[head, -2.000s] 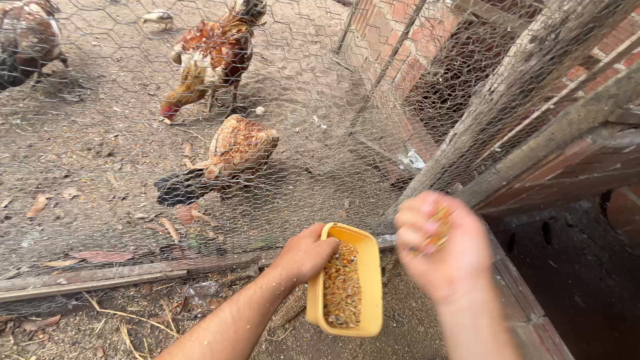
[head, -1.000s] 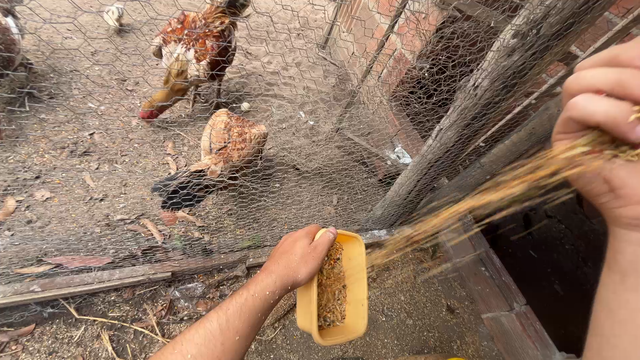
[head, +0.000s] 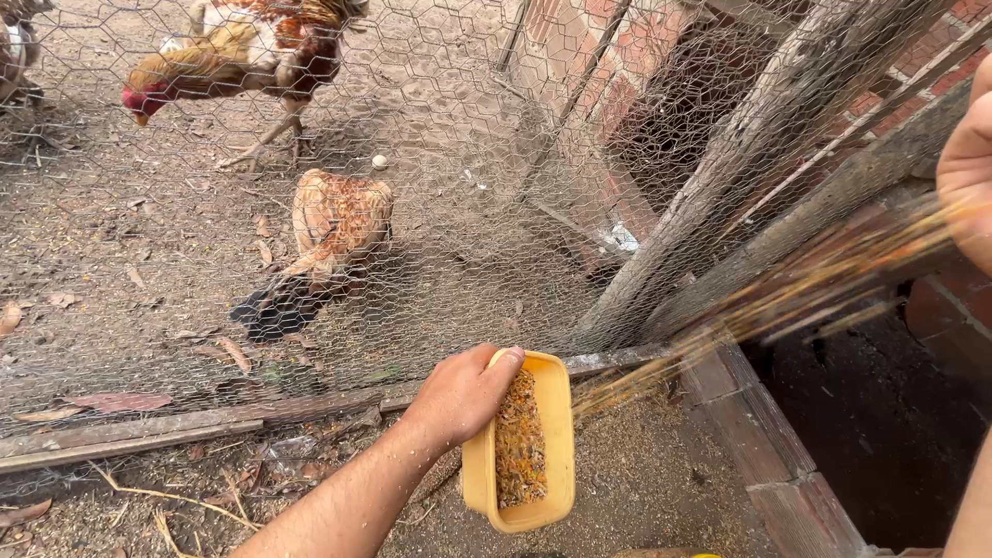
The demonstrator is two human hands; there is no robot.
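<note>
My left hand [head: 473, 391] grips the near-left rim of a yellow plastic container [head: 559, 434], its thumb over the edge. Mixed grain feed [head: 521, 449] lies inside. At the right edge my right hand [head: 969, 170] is raised and partly out of view. A blurred stream of grain [head: 806, 287] stretches between it and the container's right side; whether grain remains in the palm is hidden. Behind the wire mesh a brown and white chicken [head: 256, 54] lowers its red head, and a tan chicken [head: 341, 221] with a black tail stands nearer the fence.
Hexagonal chicken wire [head: 457, 256] spans the view before me, with a wooden rail [head: 194, 422] along its base. A weathered wooden post [head: 721, 163] leans at the right. Below it, a low brick wall [head: 759, 434] edges a dark pit [head: 868, 418]. Another bird stands at the far left.
My right hand has moved right, partly out of view; two seconds ago it was closed around grain beside the container. The stream of grain appeared a second ago. My left hand still holds the container.
</note>
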